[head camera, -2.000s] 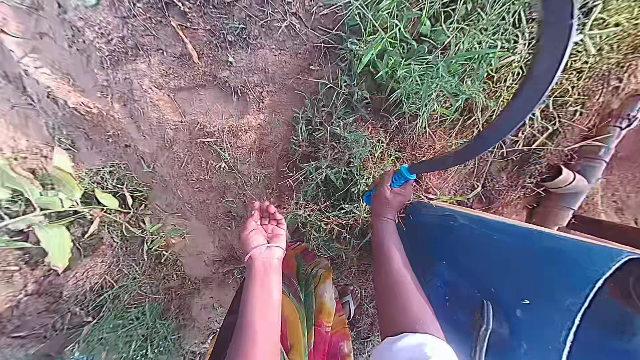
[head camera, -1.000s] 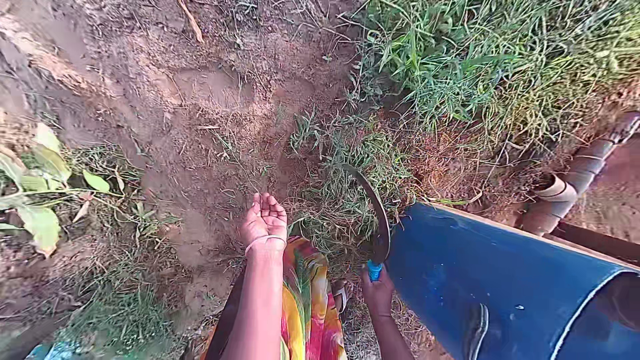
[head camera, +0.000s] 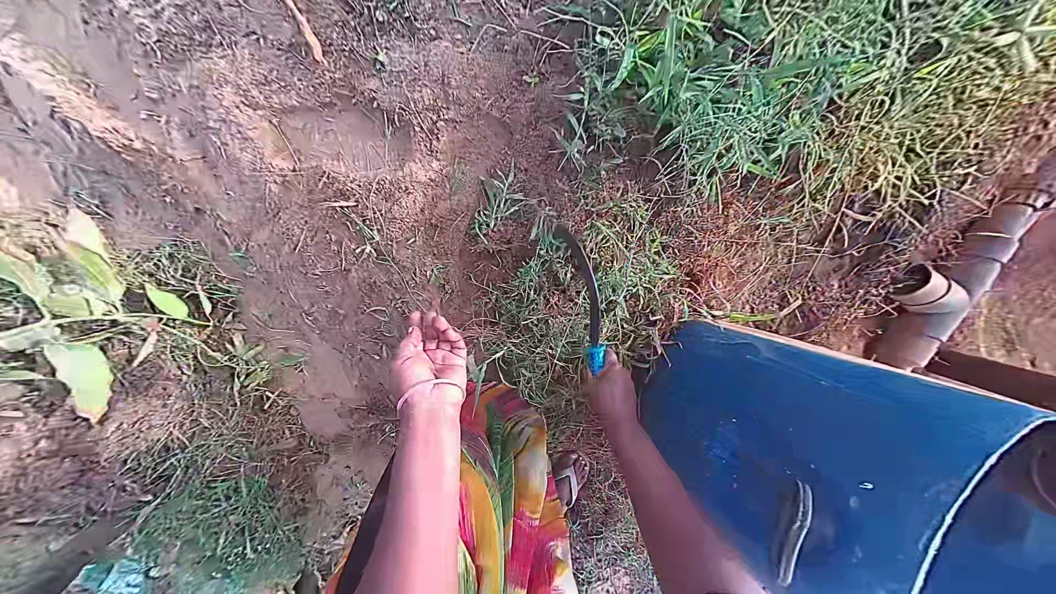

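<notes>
My right hand [head camera: 613, 389] is closed around the blue handle of a sickle [head camera: 587, 280], just left of a blue plastic drum. The dark curved blade points away from me over low grass [head camera: 536, 330], its tip bending left. My left hand [head camera: 429, 355] is palm up with fingers slightly curled and holds nothing. It is over the muddy soil, left of the sickle, and a thin bangle circles its wrist. Below both hands hang the folds of a colourful patterned cloth [head camera: 503, 478], with a sandalled foot [head camera: 569, 478] beside it.
The blue drum [head camera: 792, 421] lies at the lower right. Behind it runs a pipe with a short open branch [head camera: 932, 289]. Thick grass [head camera: 742, 99] grows at the upper right. A broad-leaved plant [head camera: 78, 322] is at the left, and a stick [head camera: 305, 31] lies on the mud at the top.
Two seconds ago the sickle was raised large at the upper right. My right hand has since brought it down and left over the low grass. My left hand stays palm up.
</notes>
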